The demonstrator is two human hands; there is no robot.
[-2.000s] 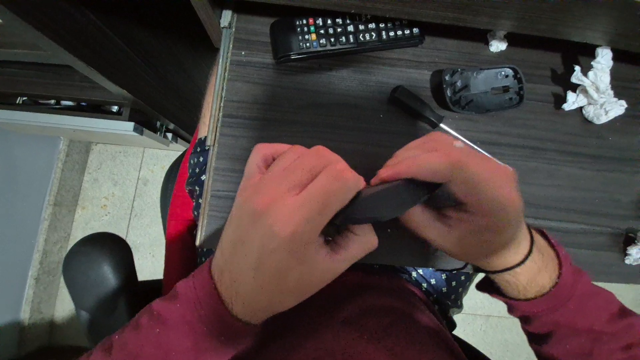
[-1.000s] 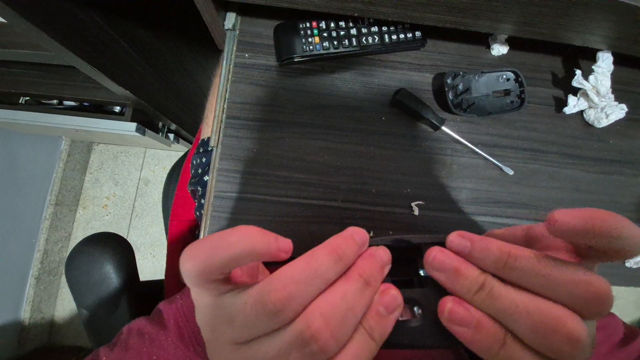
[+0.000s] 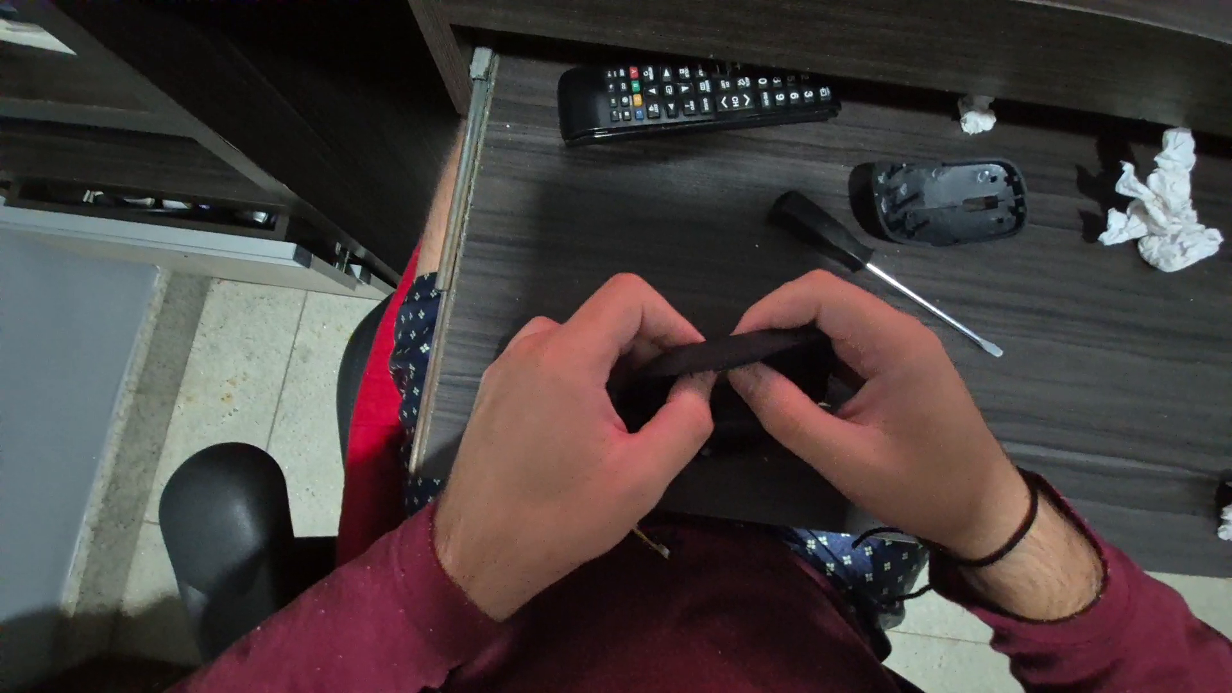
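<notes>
A thin black plastic part (image 3: pixel 727 352), seen edge-on, is pinched between both hands near the front of the dark wooden surface. My left hand (image 3: pixel 597 423) grips its left end with thumb and fingers. Its right end is held the same way by my right hand (image 3: pixel 857 395), which has a black band at the wrist. The part's faces are mostly hidden by the fingers. Beyond my right hand lies a flathead screwdriver (image 3: pixel 826 229) with a black handle, its tip pointing down and right. Behind it rests an open computer mouse shell (image 3: pixel 951 202), inner side up.
A black remote control (image 3: pixel 698 101) lies at the back edge. Crumpled white paper (image 3: pixel 1165 207) is at the right, with a smaller piece (image 3: pixel 977 115) left of it. A black chair armrest (image 3: pixel 226 520) stands at the lower left, below an open drawer (image 3: pixel 173 226).
Both hands have moved away from my body, up in the view. The black part, tipped flatter a second ago, now shows edge-on between them.
</notes>
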